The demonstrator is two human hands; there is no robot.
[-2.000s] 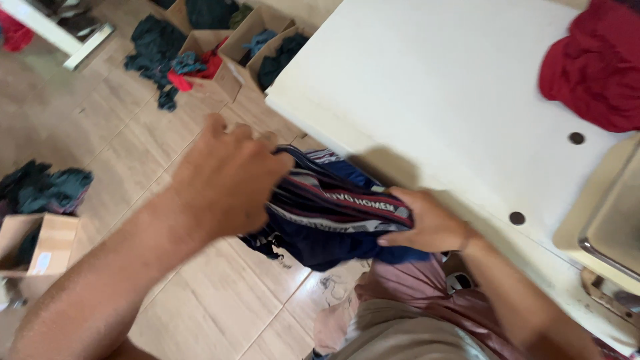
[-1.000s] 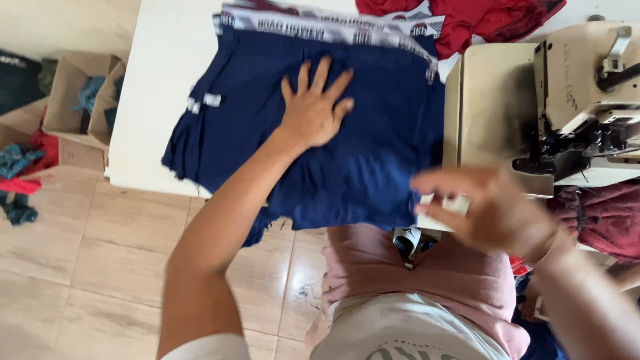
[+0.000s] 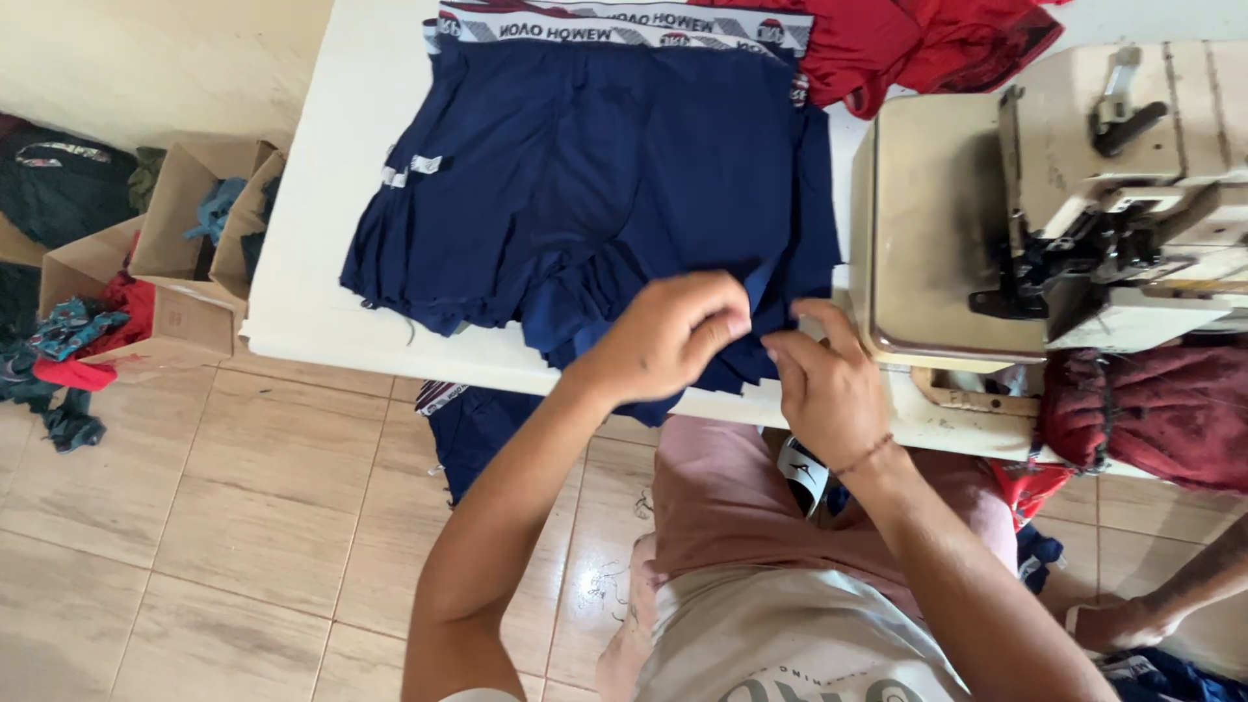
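Note:
A pile of navy boxer briefs [image 3: 604,156] lies on the white table, its printed elastic waistbands [image 3: 624,29] at the far edge. My left hand [image 3: 673,336] is at the near edge of the pile, fingers curled at the hem of a leg; whether it pinches cloth cannot be made out. Close on its right, my right hand [image 3: 824,380] touches the lower right corner of the pile with bent fingers. Its thumb and forefinger are near the hem, and their hold on the cloth is unclear.
An industrial sewing machine [image 3: 1102,214] stands right of the pile. Red garments [image 3: 897,49] lie behind, dark red cloth [image 3: 1150,414] at the right edge. Cardboard boxes [image 3: 190,229] with fabric stand at left. More navy garments [image 3: 478,439] hang below the table edge. Another person's hand [image 3: 1121,619] shows lower right.
Navy garments held off the table's edge two seconds ago now lie on the table. My left hand has moved from flat on the pile to its near edge, beside my right hand. The view has shifted right.

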